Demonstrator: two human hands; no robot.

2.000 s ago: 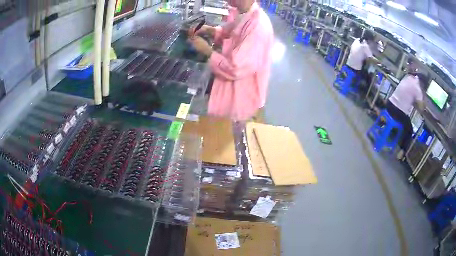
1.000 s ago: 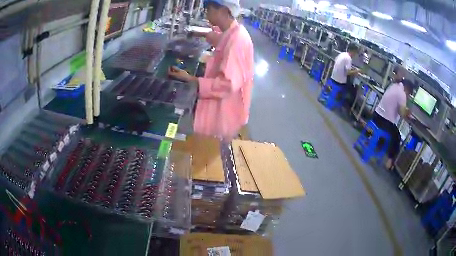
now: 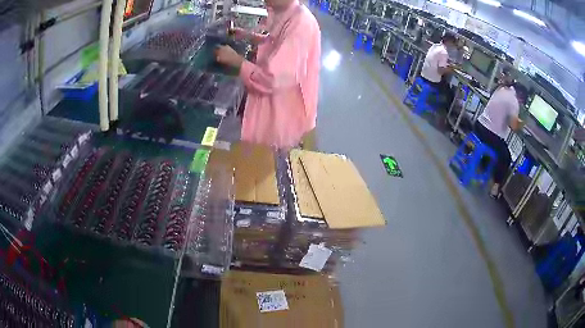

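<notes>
A clear blister tray [image 3: 228, 221] on the green bench mat holds rows of small dark and silver round wired components [image 3: 144, 198] with red leads. Another tray of components [image 3: 32, 304] is cut off at the lower left corner. A loose tangle of red lead wires [image 3: 25, 256] lies between these trays. A small blurred part of a hand, seemingly my right hand [image 3: 130, 323], shows at the bottom edge, right of the lower left tray. Its fingers and anything in them are hidden. My left hand is out of the picture.
Tan cardboard sheets [image 3: 340, 189] cover tray stacks right of the bench. A carton [image 3: 282, 307] with a white label stands below. A person in pink [image 3: 282, 77] stands at the bench beyond. Two pale poles [image 3: 109, 70] rise from the bench. Seated people work across the aisle.
The view has shifted, so the bench and aisle sit higher than one second ago. A bit of hand has appeared at the bottom edge. The person in pink has moved their hands.
</notes>
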